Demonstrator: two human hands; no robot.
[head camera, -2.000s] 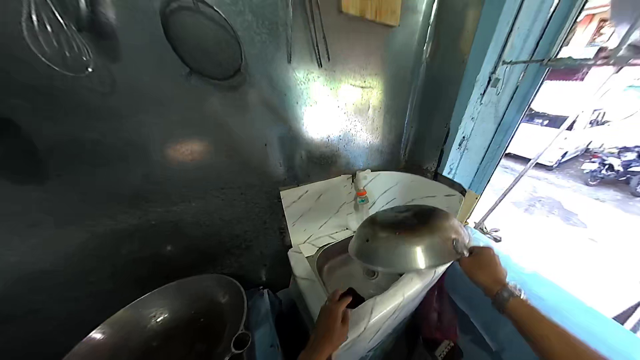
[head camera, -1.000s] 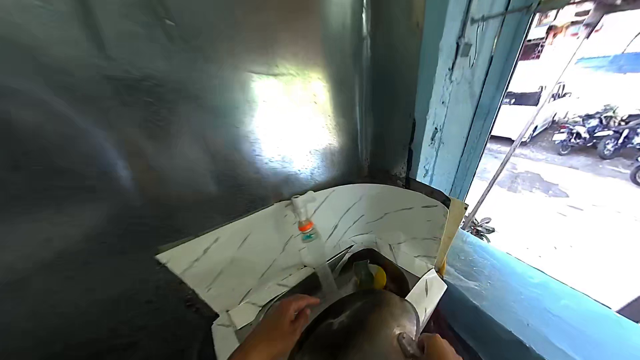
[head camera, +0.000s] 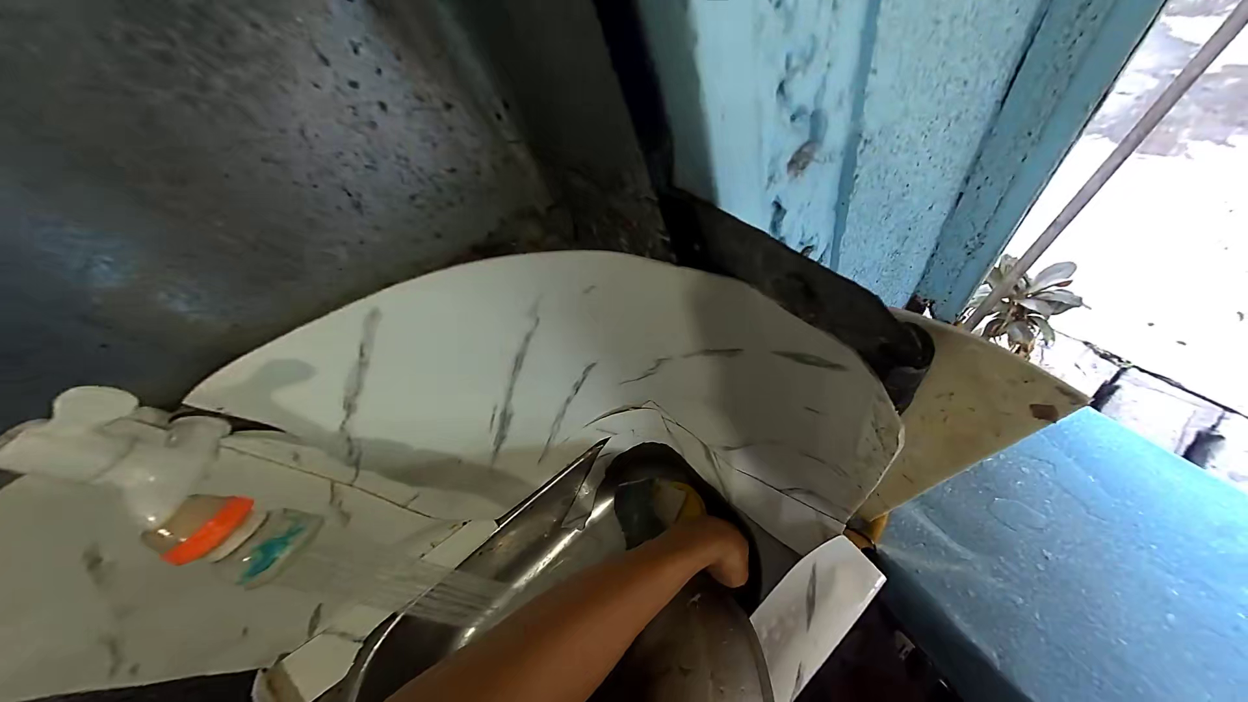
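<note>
My left hand (head camera: 717, 551) reaches across from the lower left into a dark recess at the far end of the steel sink (head camera: 468, 585), its fingers hidden there. Right by it are a green and yellow item (head camera: 687, 502), perhaps a scrubber, and the metal wok (head camera: 697, 643), partly inside the sink. Whether the hand grips anything cannot be seen. My right hand is out of view. Water streams from the white plastic tap (head camera: 127, 453) with an orange ring, at the left, into the sink.
White marble-patterned panels (head camera: 604, 341) surround the sink. A grey metal wall (head camera: 244, 146) stands behind. To the right are a blue post (head camera: 780, 117), a blue ledge (head camera: 1082, 546), a tan board (head camera: 965, 409) and a plant (head camera: 1029, 297) outside by a slanted pole (head camera: 1111, 156).
The view has moved closer to the sink. My left hand has gone from beside the wok to the recess at the sink's far end. My right hand, earlier on the wok's handle, has left the view.
</note>
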